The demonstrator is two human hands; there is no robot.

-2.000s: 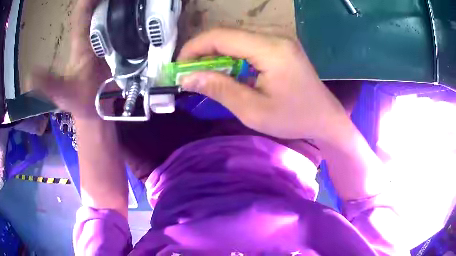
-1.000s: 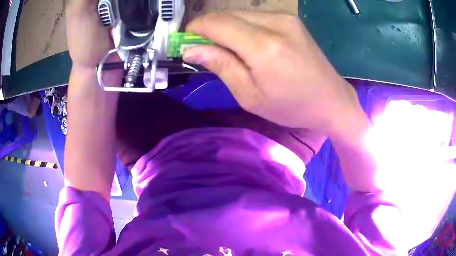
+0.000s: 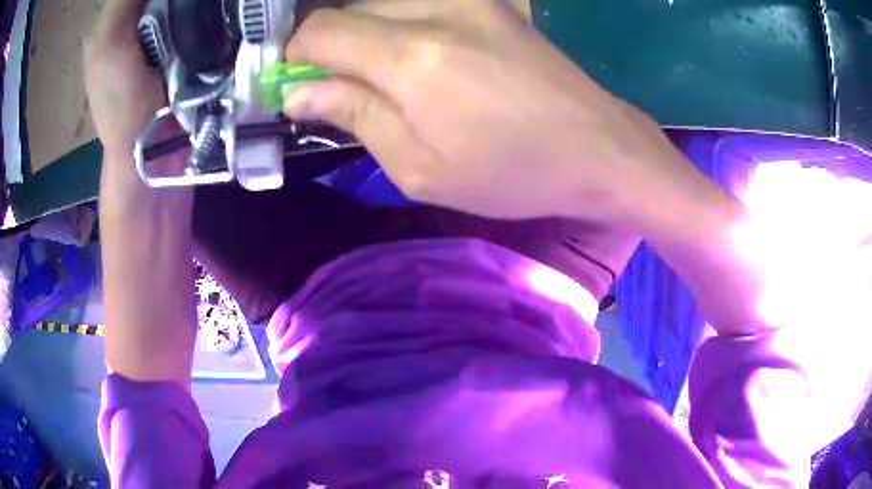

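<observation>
A white and silver model motorcycle (image 3: 244, 67) is at the top left, cut off by the upper edge. Its wire loop (image 3: 182, 181), small coil spring (image 3: 207, 141) and thin dark crossbar point toward me. My left hand (image 3: 124, 72) is along its left side; the fingers are mostly hidden or out of the picture, but it appears to hold the motorcycle. My right hand (image 3: 402, 95) pinches a bright green tube (image 3: 287, 81) between thumb and fingers, its end against the right side of the motorcycle. The rest of the tube is hidden in the hand.
The dark green bench top (image 3: 688, 67) is at the right, with a brown board (image 3: 57, 86) at the left. Blue bins (image 3: 660, 306) stand below the bench. A light tray of small parts (image 3: 225, 329) is below my left forearm. Bright glare covers the lower right.
The motorcycle and both hands have moved up and left in the picture. My right hand now covers more of the tube, and its blue end no longer shows. The silver rod has left view.
</observation>
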